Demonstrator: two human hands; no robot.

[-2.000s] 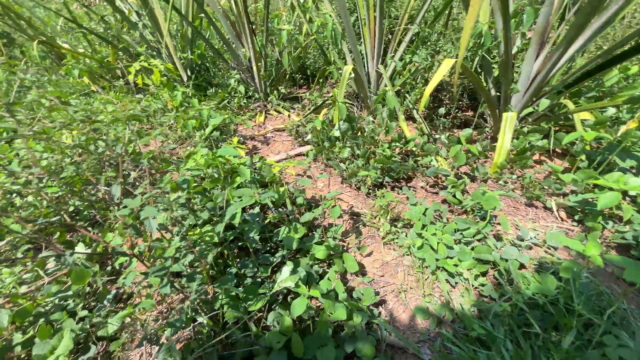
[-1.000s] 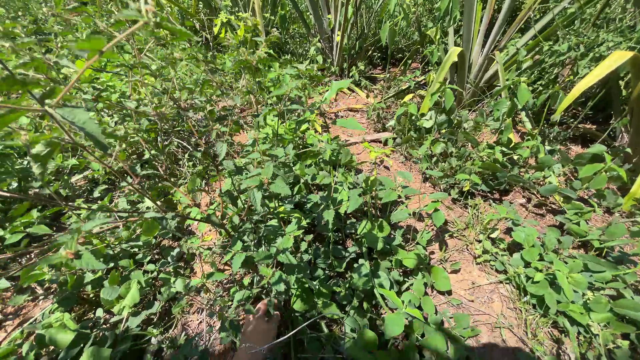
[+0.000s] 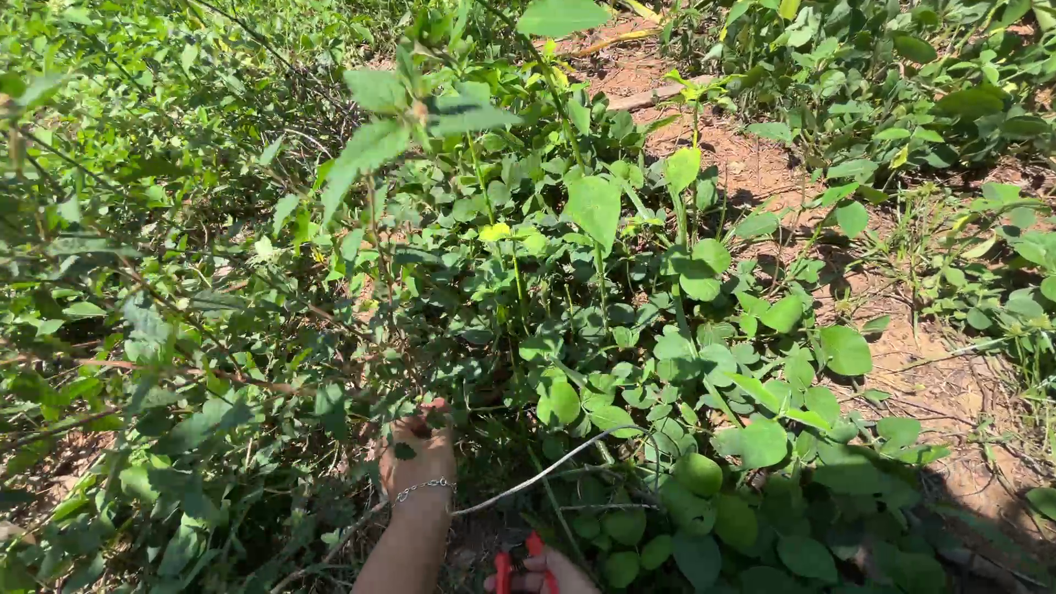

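My left hand, with a chain bracelet at the wrist, reaches into the weeds at the lower middle. Its fingers are curled at the base of leafy stems, partly hidden by leaves; the grip itself is not clearly visible. To its right, at the bottom edge, my right hand is closed on a red-handled tool, probably pruning shears, whose lower part is cut off by the frame. A pale, bare curved stem arches from beside my left wrist to the right.
Dense green weeds cover the left and middle. Broad-leaved plants grow at the lower right. Reddish bare soil with dry litter runs down the right side. A dry stick lies on the soil at the top.
The view has moved lower and closer to the weeds. My left hand, at the bottom edge a second ago, now reaches further into the plants. My right hand with the red-handled tool has come into view.
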